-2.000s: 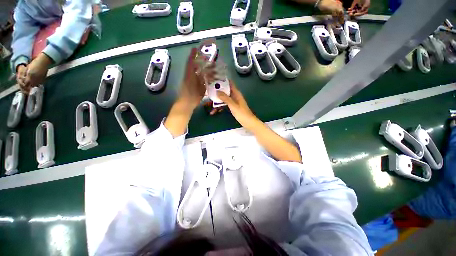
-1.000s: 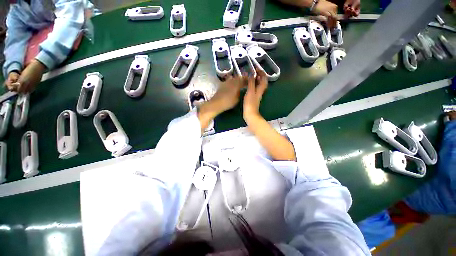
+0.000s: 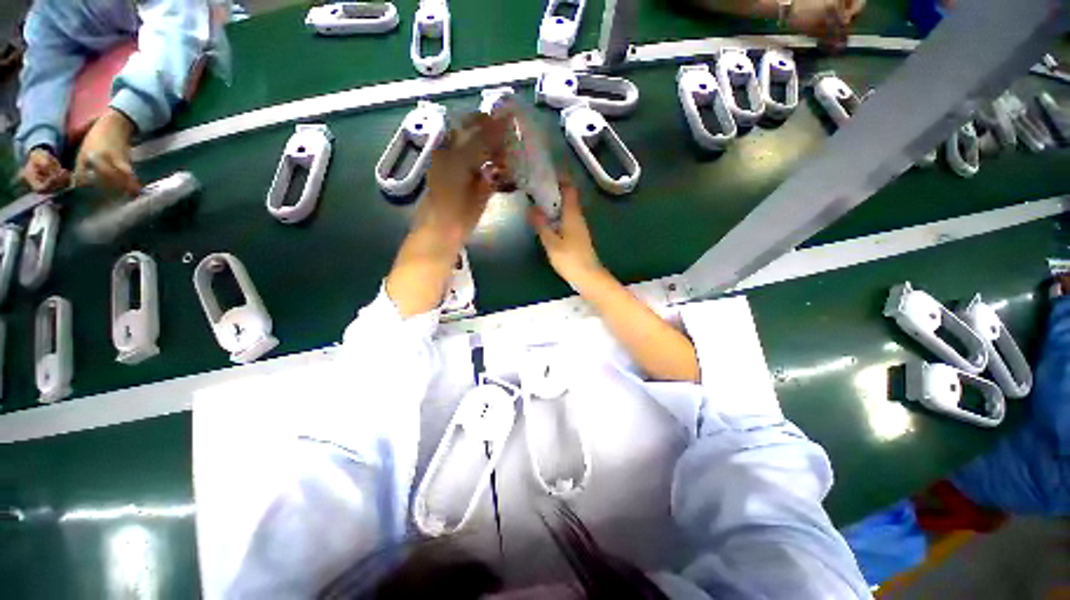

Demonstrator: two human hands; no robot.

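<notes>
A white oval-loop lamp unit [image 3: 534, 164] is held over the green belt, tilted and blurred. My right hand [image 3: 567, 232] grips its lower end. My left hand [image 3: 460, 176] is at its upper left side, blurred; what its fingers hold is hard to make out. Another white unit [image 3: 459, 285] lies on the belt under my left forearm, partly hidden. Two like units, one on the left [image 3: 467, 459] and one on the right [image 3: 555, 428], lie side by side on the white board [image 3: 264, 445], with a thin dark line between them.
Several white units lie along the green belt [image 3: 340, 252]. A slanting grey post [image 3: 845, 152] stands at right. Pale rails [image 3: 821, 260] edge the belt. Three units [image 3: 959, 393] lie on the green surface at right. A person's hands [image 3: 108, 158] work at upper left.
My hands have come back from the cluster on the belt with a unit held between them. Belt units have shifted left. The person at upper left now has a hand at a blurred, moving unit.
</notes>
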